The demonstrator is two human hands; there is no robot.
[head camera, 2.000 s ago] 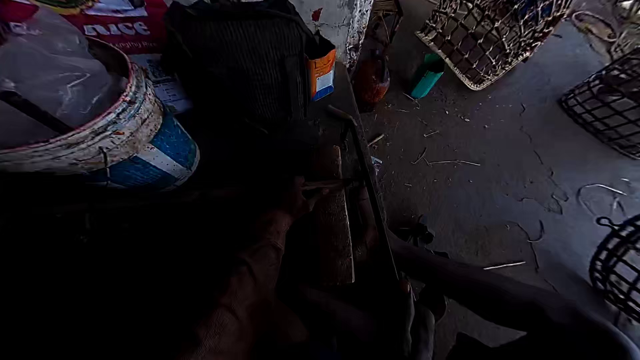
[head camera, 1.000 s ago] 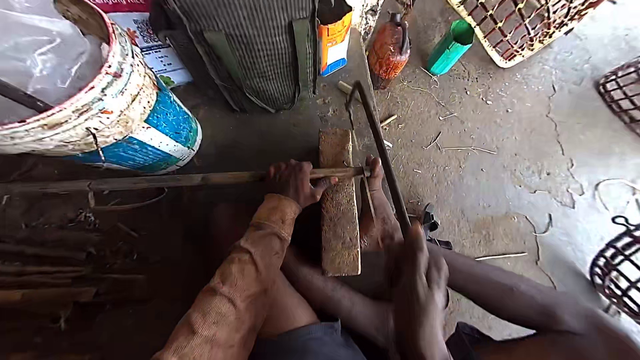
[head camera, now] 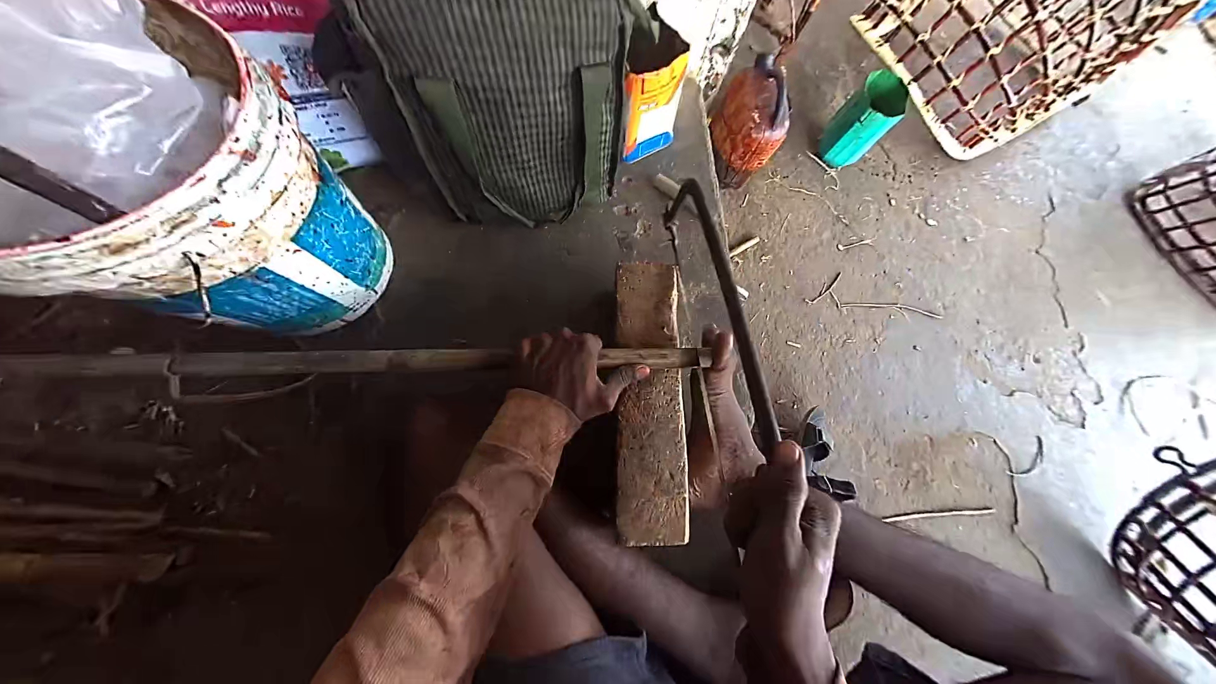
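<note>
A long cane or bamboo pole [head camera: 418, 360] lies across a worn wooden block [head camera: 654, 456], its right end just past the block beside my bare foot [head camera: 727, 418]. My left hand [head camera: 570, 373] is wrapped around the pole at the block's left edge, thumb on the block. Below and to the right, my right hand [head camera: 784, 532] grips the lower end of a hacksaw with a bent metal frame [head camera: 727, 285]. The thin blade runs close to the pole's right end; whether it touches the pole cannot be made out.
A paint-stained bucket [head camera: 313, 237] holding clear plastic stands at left, beside a striped bag [head camera: 513, 104]. Beyond are an orange-brown bottle [head camera: 750, 119], a green cup [head camera: 863, 119] and an openwork basket [head camera: 1007, 66]. More basketwork [head camera: 1173, 551] is at right; sticks [head camera: 76, 518] lie lower left.
The picture has brightened from very dark. Both hands keep their grips on the pole and the saw. The saw stands slightly differently against the block than one second ago.
</note>
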